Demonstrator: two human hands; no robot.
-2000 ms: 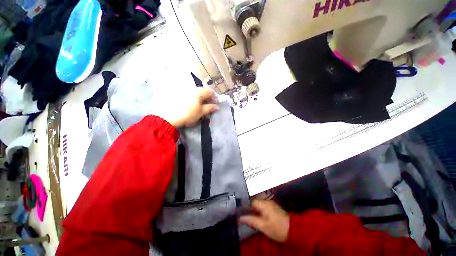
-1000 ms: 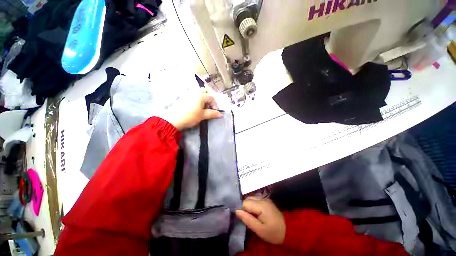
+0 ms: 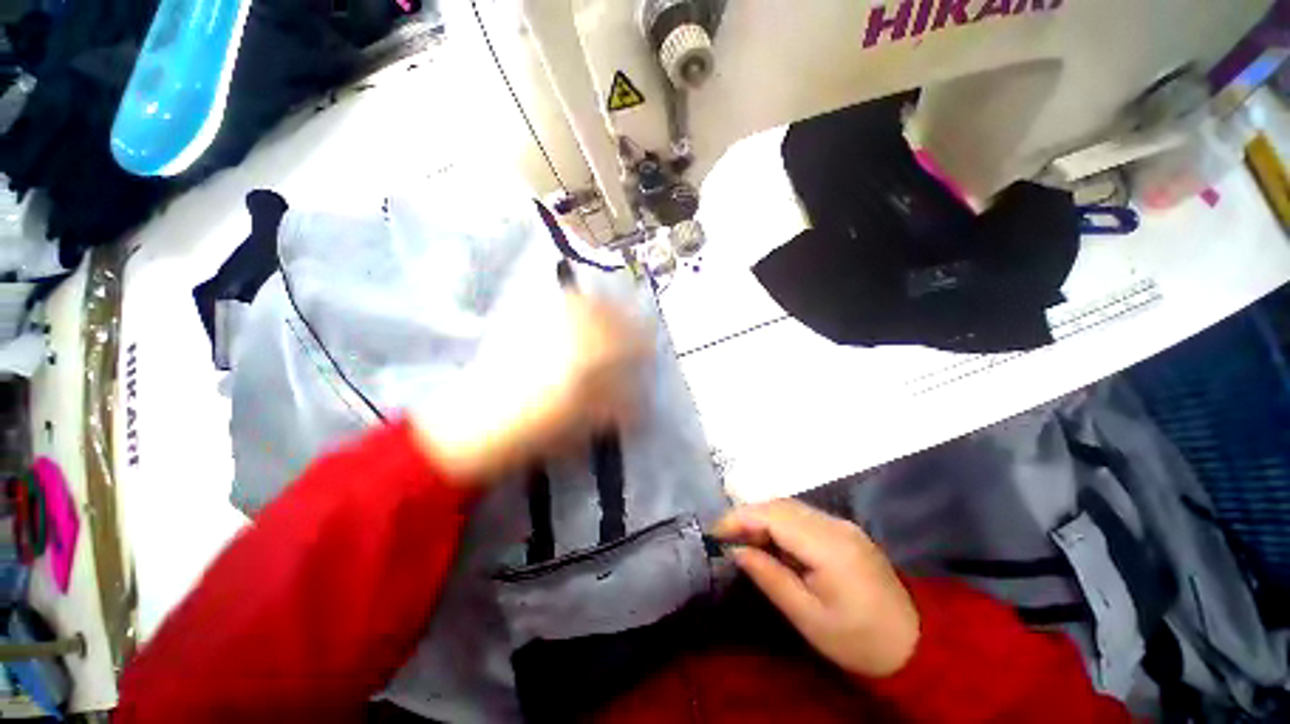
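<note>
The grey garment panel (image 3: 340,297) lies on the machine table, with its upper edge at the presser foot (image 3: 657,258). Two black strips run down it to a pocket with flap (image 3: 608,577) near the table's front edge. My left hand (image 3: 559,375) is blurred over the panel below the needle; whether it grips cloth cannot be told. My right hand (image 3: 828,580) pinches the panel's right edge beside the pocket flap, thumb and fingers closed on it.
Black curved panels (image 3: 920,255) lie right of the needle, under the cream machine head (image 3: 806,85). A small blue tool (image 3: 1108,219) is beyond them. More grey pieces (image 3: 976,495) hang below the table edge. A blue lamp (image 3: 181,85) and black cloth pile (image 3: 71,127) are upper left.
My left hand has moved down from near the needle and is blurred. My right hand has moved right with the panel edge. The grey panel is spread wider at left, and the view has shifted slightly.
</note>
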